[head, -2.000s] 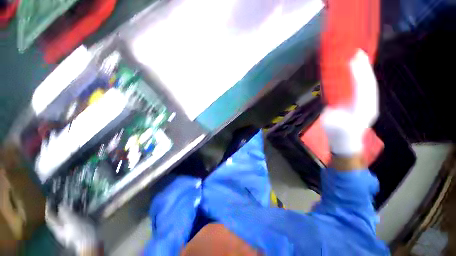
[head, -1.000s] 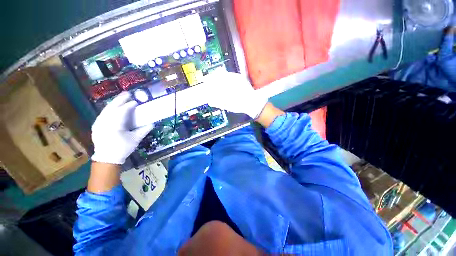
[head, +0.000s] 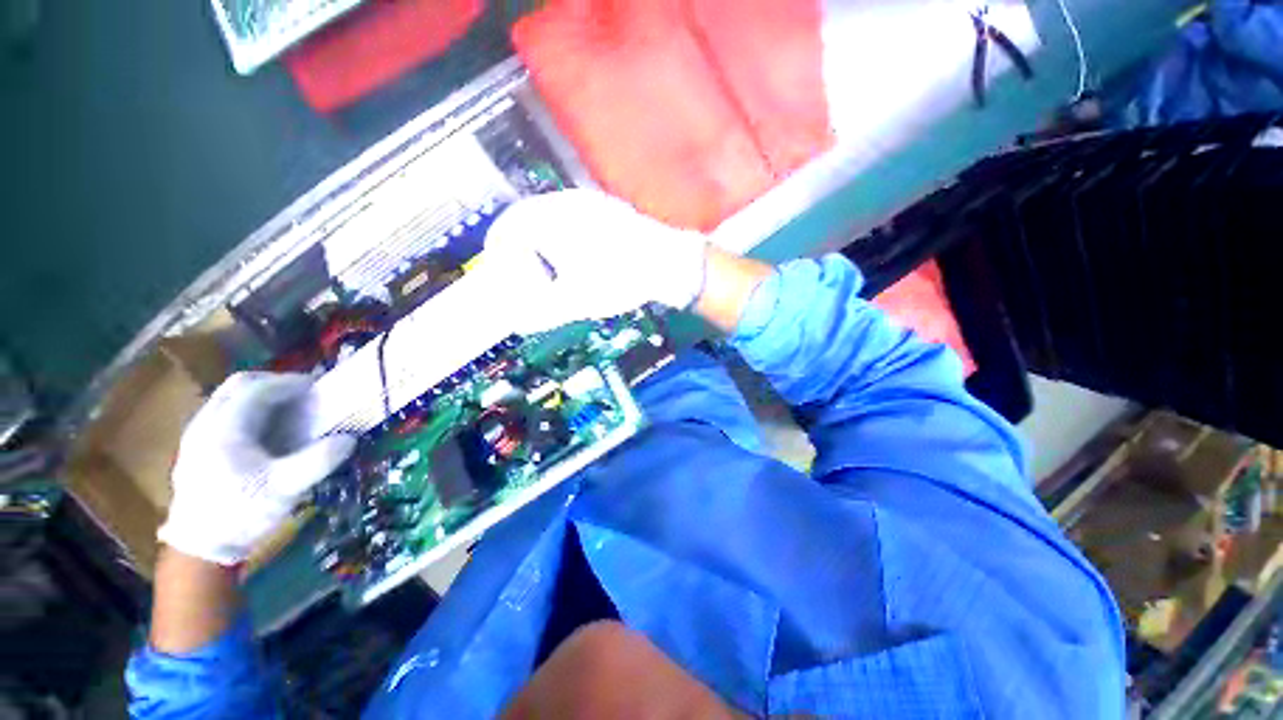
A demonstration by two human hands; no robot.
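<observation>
A green circuit board (head: pixel 464 464) crowded with parts lies component side up over the bench's front edge, close to my lap. My left hand (head: pixel 246 464), in a white glove, grips the left end of its long white heatsink bar (head: pixel 422 345). My right hand (head: pixel 591 260), also gloved, grips the right end of the bar. The board's near edge looks raised and tilted. Whether its far side still touches the dark carrier cannot be told. Red foam pads (head: pixel 675 106) lie just right of the board.
Side cutters (head: pixel 996 56) lie on the metal plate at the upper right. A cardboard box (head: pixel 134 464) is at the left. Another board (head: pixel 282 21) is at the top by a red pad. A black crate (head: pixel 1126 267) stands at the right. A person's blue sleeve (head: pixel 1224 71) shows at the upper right.
The board has come towards me and its near edge now stands out past the bench edge. Both hands keep their grip on the bar. The view has turned and shifted.
</observation>
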